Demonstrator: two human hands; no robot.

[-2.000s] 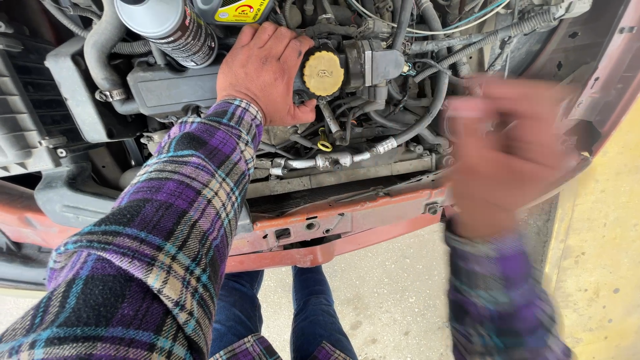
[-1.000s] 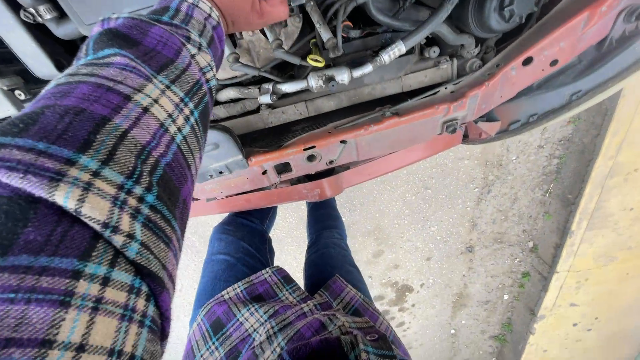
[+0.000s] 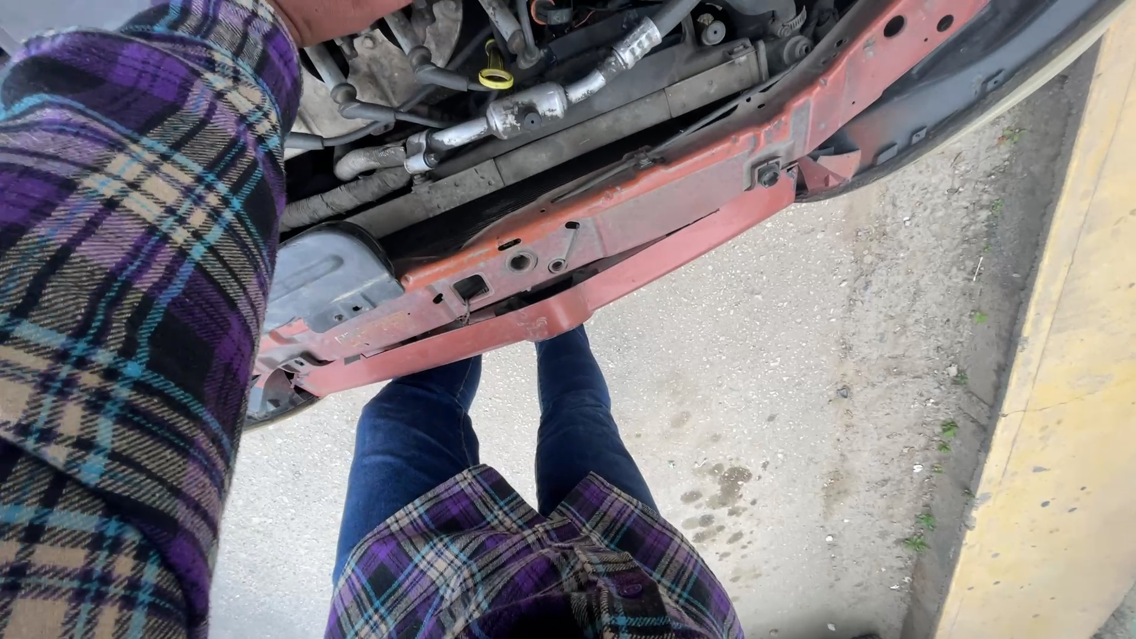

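Only the wrist side of my left hand (image 3: 342, 16) shows at the top edge of the head view, over the engine bay. Its fingers and anything they touch lie outside the frame. A plaid flannel sleeve covers that arm down the left side. Just right of the hand are rubber hoses and a yellow dipstick ring (image 3: 496, 78). Below the ring runs a metal pipe with a fitting (image 3: 527, 110), in front of the radiator's top edge (image 3: 581, 142). My right hand is out of view.
The car's red front crossmember (image 3: 674, 217) crosses the view diagonally, with a grey plastic piece (image 3: 324, 271) at its left end. My jeans-clad legs stand against it on rough pavement (image 3: 737, 382). A yellow concrete wall (image 3: 1056, 399) rises at the right.
My right hand, blurred over the right of the engine bay two seconds ago, has left the view. The view has tilted down, so the oil filler cap and bottles no longer show.
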